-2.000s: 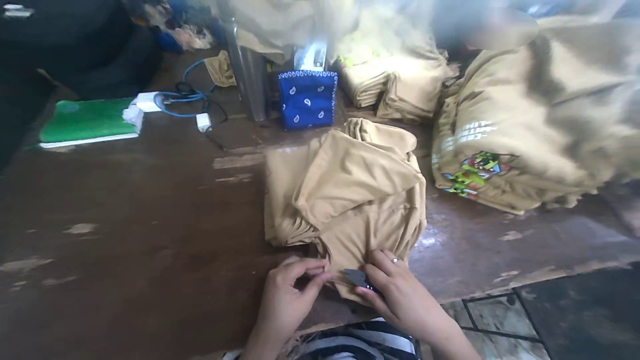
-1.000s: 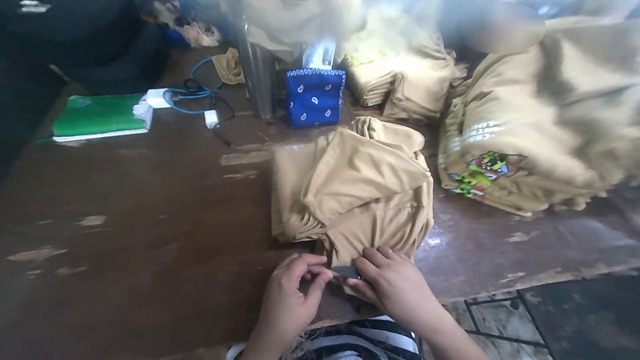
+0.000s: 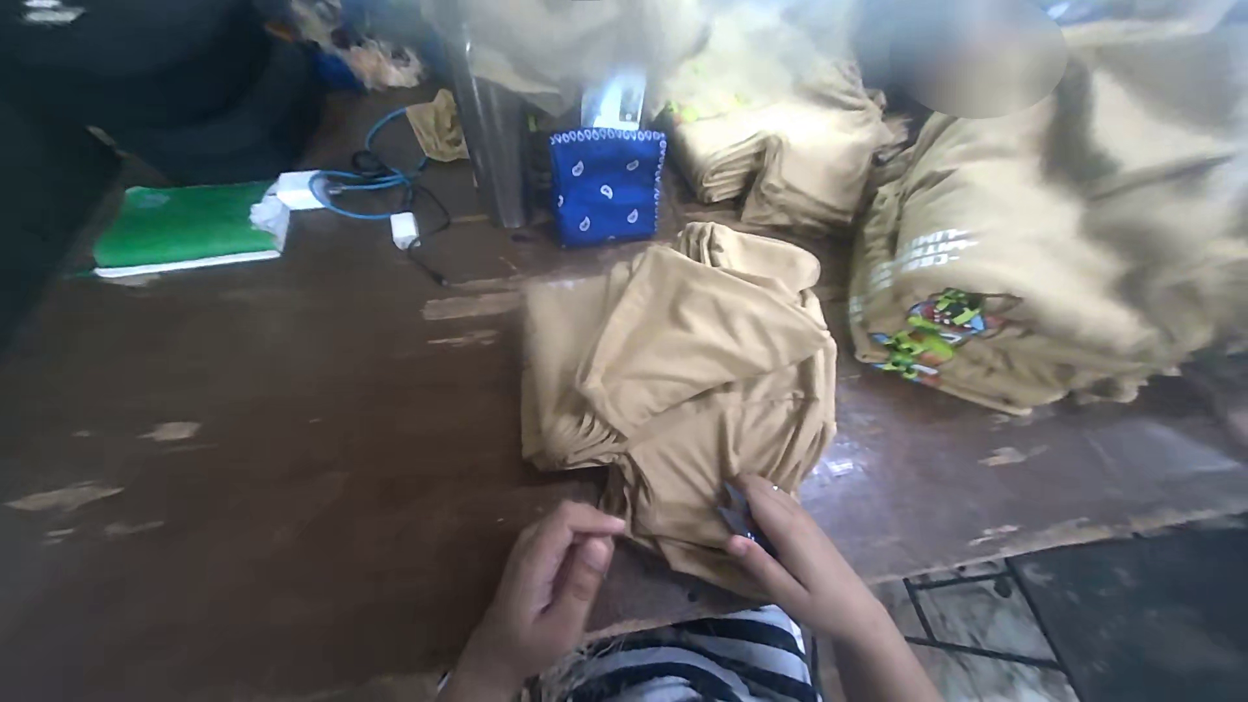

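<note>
A stack of folded tan garments [image 3: 692, 351] lies on the dark wooden table in front of me, its top piece crumpled and reaching toward the near edge. My right hand [image 3: 790, 556] holds a small dark cutting tool [image 3: 738, 512], probably thread snips, over the lower right part of the cloth. My left hand [image 3: 556, 575] is at the lower left of the cloth, thumb and forefinger bent near each other beside its edge. Whether those fingers pinch a thread or a bit of fabric cannot be seen.
A printed tan garment pile [image 3: 1033, 244] lies at the right, and folded tan garments [image 3: 809, 166] sit behind the stack. A blue paisley cloth [image 3: 606, 185] stands behind it. A green book [image 3: 185, 229], a white charger [image 3: 302, 190] and cables are at the back left. The worn table [image 3: 292, 439] ends near me.
My hands, close together at the cloth's near edge one second ago, are now farther apart. The dark tool has moved away from my left fingers with my right hand.
</note>
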